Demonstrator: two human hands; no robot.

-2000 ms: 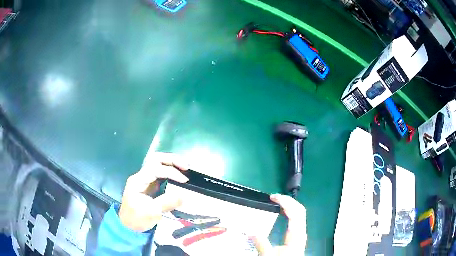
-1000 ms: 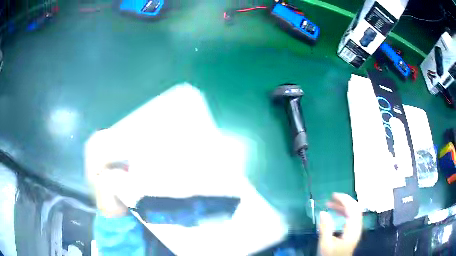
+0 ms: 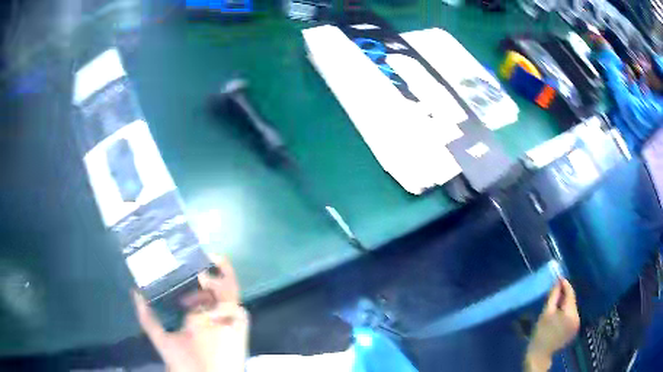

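Note:
A black-and-white printed carton lies slanted on the green mat at the left, blurred. My left hand is at its near end, with thumb and fingers on either side of the end. My right hand is low at the right, below the bench edge, its fingertips together at the end of a pale blue strip. Blur hides whether it grips the strip or something thin.
A black barcode scanner lies mid-mat with its cable towards me. Flat white and black cartons lie right of it. Beyond are yellow, orange and blue rounds. A person's blue sleeve shows at far right. Part of a blue tester shows at the top.
The view has swung right. The blurred white carton in my left hand now shows its printed side, slanted on the mat. My right hand has moved away from the mat, past the flat cartons.

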